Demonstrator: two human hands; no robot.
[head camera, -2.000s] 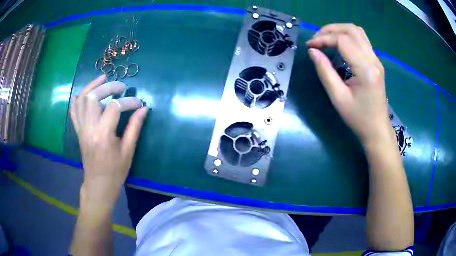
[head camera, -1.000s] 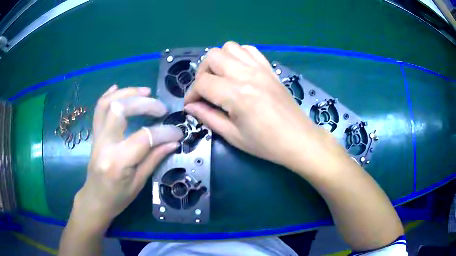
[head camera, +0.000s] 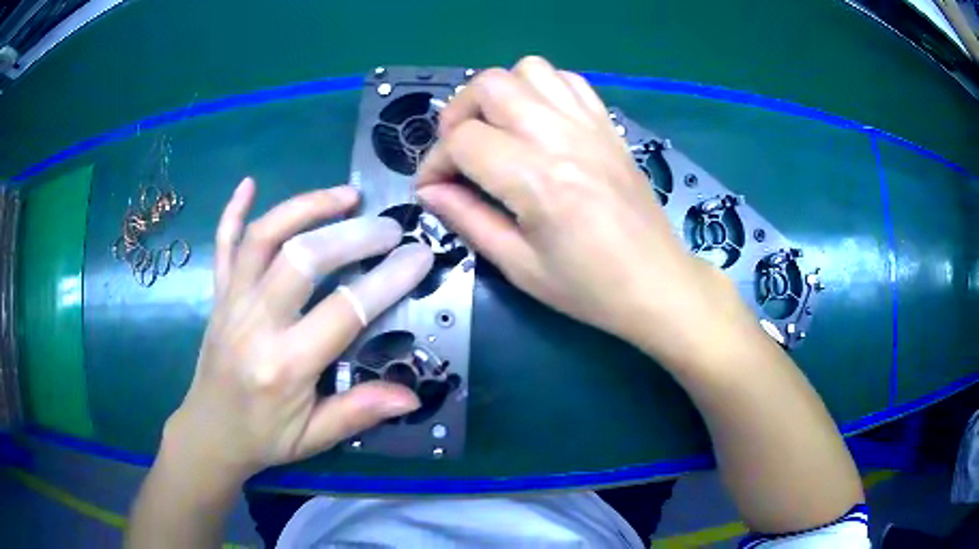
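Note:
A flat grey three-hole plate lies in front of me, with dark spoked hubs in its openings. My left hand lies over the plate's left side. Its two finger-cotted fingertips touch the middle opening, and its thumb rests over the lower opening. My right hand is bent over the upper right of the plate, with its thumb and fingertips close together at the middle opening. Whether a wire ring is between them is hidden. A loose pile of copper and silver wire rings lies at the left.
A second three-hole plate lies slanted at the right, partly behind my right hand. A bright green patch and an edge-on striped stack are at the far left. Blue tape borders the mat.
My left thumb has moved away from its fingers, down onto the lower opening. The cotted fingers have moved further over the middle opening. My right hand stays at the middle opening.

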